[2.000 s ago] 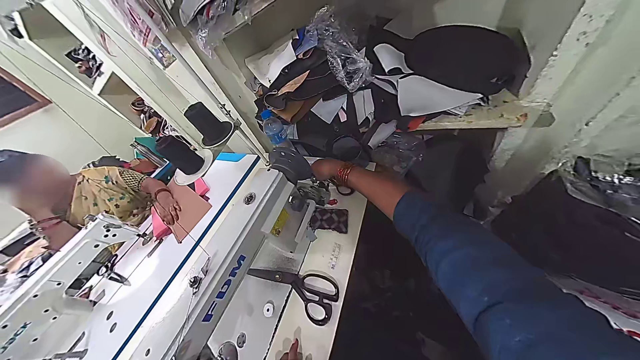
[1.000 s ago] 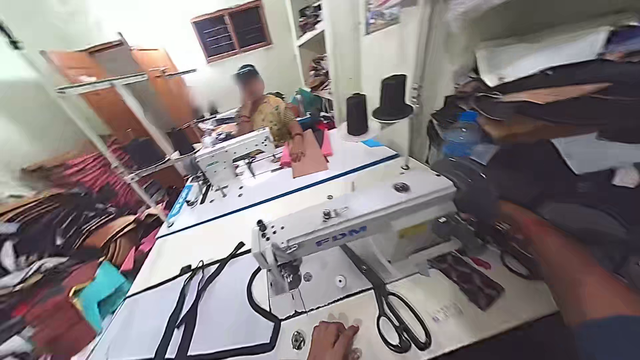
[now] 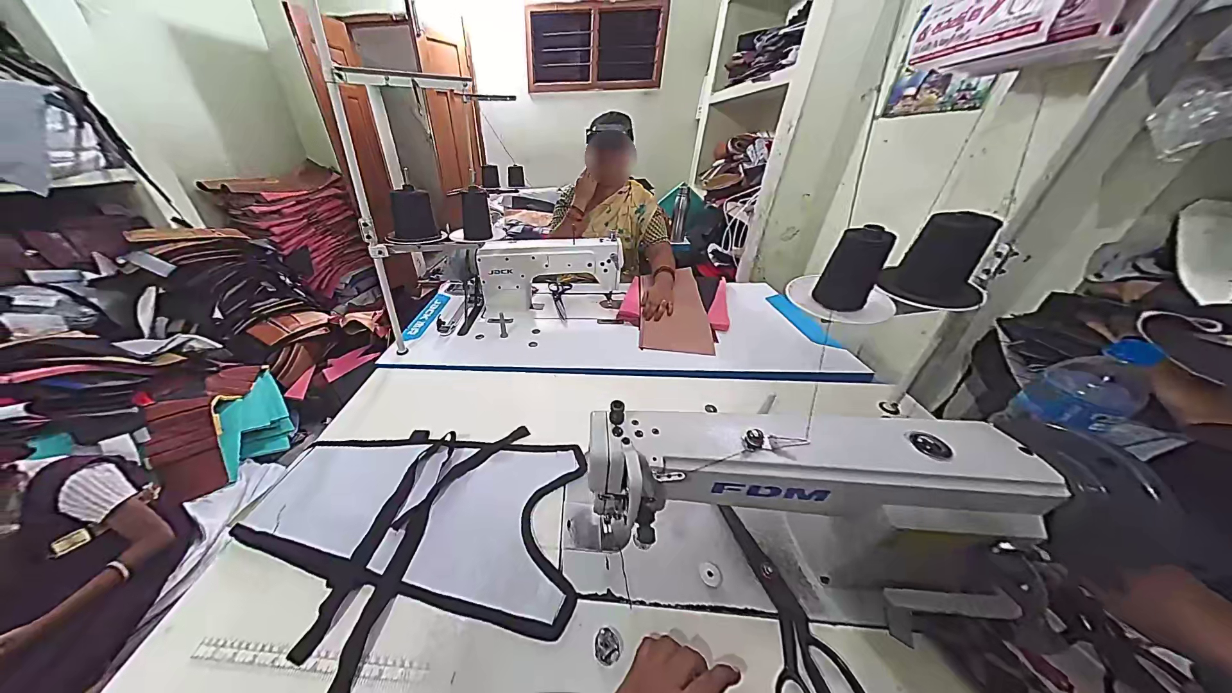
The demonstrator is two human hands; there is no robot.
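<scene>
My left hand (image 3: 677, 666) rests at the bottom middle edge on the white table, fingers curled, just left of black-handled scissors (image 3: 784, 616). My right hand is hidden at the right, past the blurred handwheel; only its forearm (image 3: 1169, 606) shows. Before me stands a white FDM sewing machine (image 3: 828, 472), its needle area to the left. A white fabric piece with black binding and straps (image 3: 481, 539) lies flat left of the needle, touched by neither hand. Two black thread cones (image 3: 852, 269) stand behind the machine.
Across the blue-edged table, a person (image 3: 616, 212) sits behind a Jack sewing machine (image 3: 549, 269), one hand on a brown sheet (image 3: 679, 318). Another person's arm (image 3: 115, 558) is at lower left. Stacked material (image 3: 241, 289) fills the left side. A water bottle (image 3: 1083, 390) stands right.
The view has swung far left and up from the handwheel side. The person opposite, earlier leaning with a hand on the sheet, now sits more upright in view.
</scene>
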